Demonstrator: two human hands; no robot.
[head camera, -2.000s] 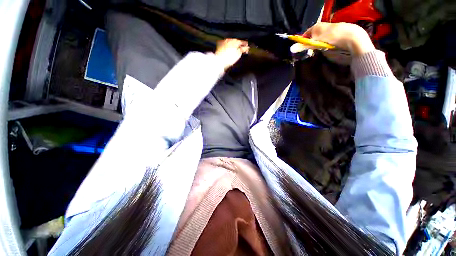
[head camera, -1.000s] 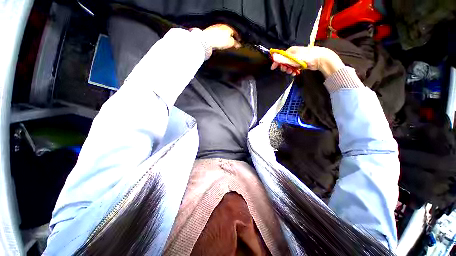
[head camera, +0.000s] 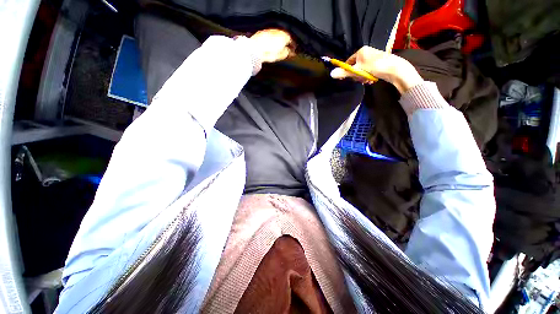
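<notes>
The black pleated garment (head camera: 307, 17) lies across the top of the view, with its near edge running between my hands. My left hand (head camera: 271, 46) is at that edge with its fingers closed together; its fingertips seem to pinch the dark cloth, though the contact is hard to see. My right hand (head camera: 377, 65) holds the scissors (head camera: 353, 69) by the orange-yellow handles. The short silver blades point left, toward my left hand, near the garment's edge. Whether the blades touch cloth is too dark to tell.
A red plastic object (head camera: 439, 24) stands at the upper right. Brown garments (head camera: 457, 86) are piled at the right, by a blue basket (head camera: 357, 136). A pale strip-like edge (head camera: 393, 32) shows behind my right hand. A blue panel (head camera: 128, 76) is at the left.
My right hand has moved left and slightly down with the scissors, closer to my left hand. My left hand has moved slightly up and left. Over the last second both have stayed nearly in place.
</notes>
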